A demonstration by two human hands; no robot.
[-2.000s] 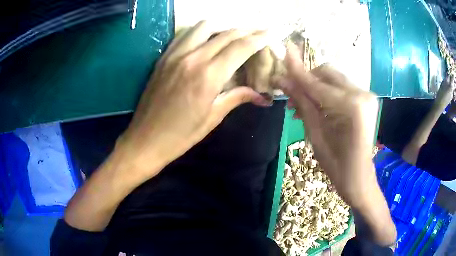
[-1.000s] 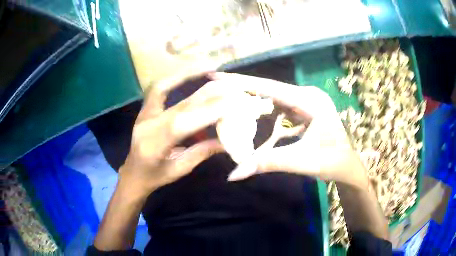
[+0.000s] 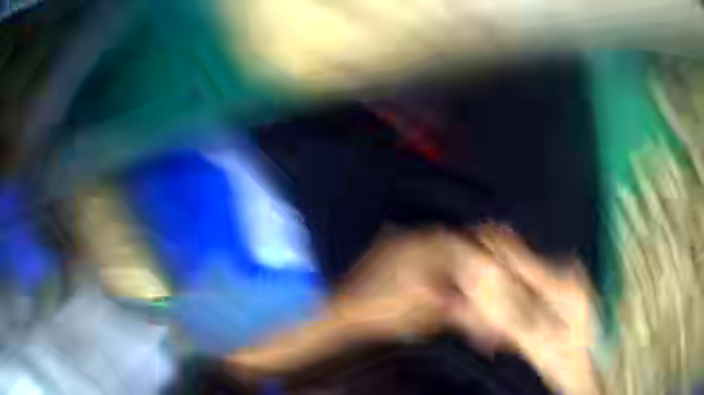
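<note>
The frame is heavily blurred. My left hand (image 3: 401, 270) and my right hand (image 3: 525, 289) are close together, touching or overlapping, low over my dark lap. No piece can be made out between them, and the fingers are too smeared to tell how they are bent. The pale work board (image 3: 332, 46) shows as a cream smear along the top. The green tray (image 3: 625, 116) with its heap of cream pieces (image 3: 664, 254) is at the right edge.
The green bench covering (image 3: 154, 85) is at the upper left. A blue crate (image 3: 185, 208) with something whitish (image 3: 262, 216) is at the left, beside a tan strip (image 3: 116, 239). A pale grey-white shape (image 3: 85, 347) is at the lower left.
The view has swung down and left. The hands have moved lower and come together over my lap. The pale piece seen between them a second ago can no longer be made out.
</note>
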